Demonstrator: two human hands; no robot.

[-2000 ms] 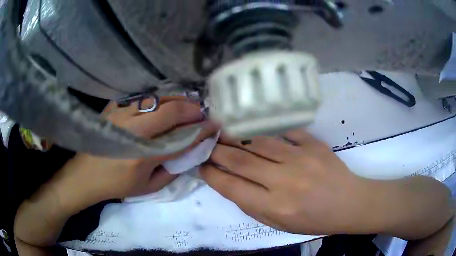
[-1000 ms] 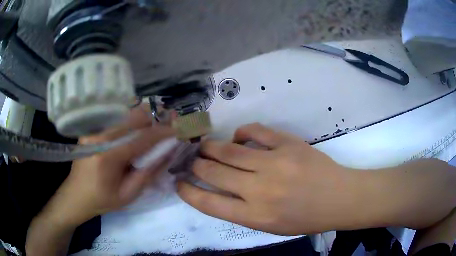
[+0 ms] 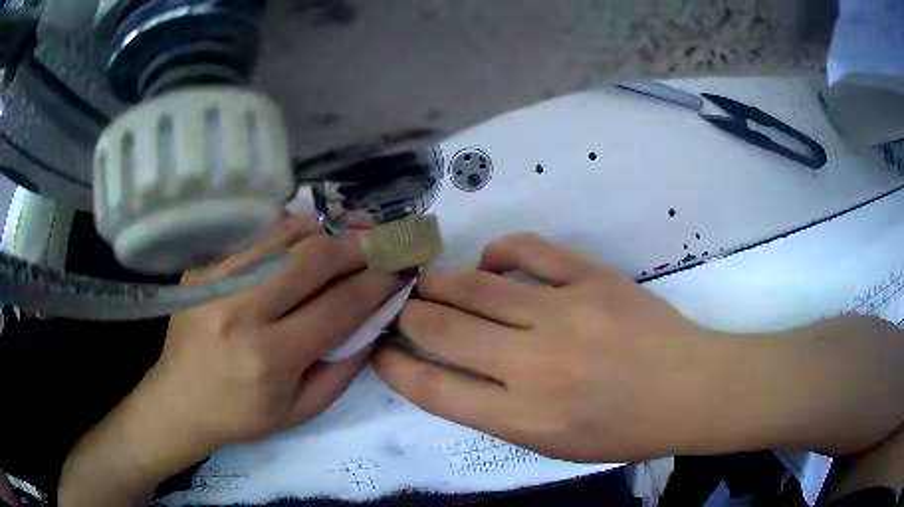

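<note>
A small white fabric piece (image 3: pixel 369 332) shows between my two hands, just in front of the needle area. My left hand (image 3: pixel 273 332) holds it, with the fingertips under the tan block (image 3: pixel 403 244). My right hand (image 3: pixel 555 347) lies on the bed at the right of the fabric, its fingertips against the piece and close to my left fingertips. Both hands are bare. The needle tip and the seam are hidden by the block, the machine head and my fingers.
The machine head (image 3: pixel 535 50) crosses the top, with a ribbed off-white knob (image 3: pixel 193 178) at left. Black snips (image 3: pixel 763 129) and a thin grey metal tool (image 3: pixel 659 93) lie at right on the white machine bed (image 3: pixel 605 208). A slotted metal disc (image 3: pixel 471 169) sits near the needle area.
The view has shifted, so the knob stands further left and the tan block and disc now show. My left hand, blurred a second ago, is now closer to my right fingertips over the fabric.
</note>
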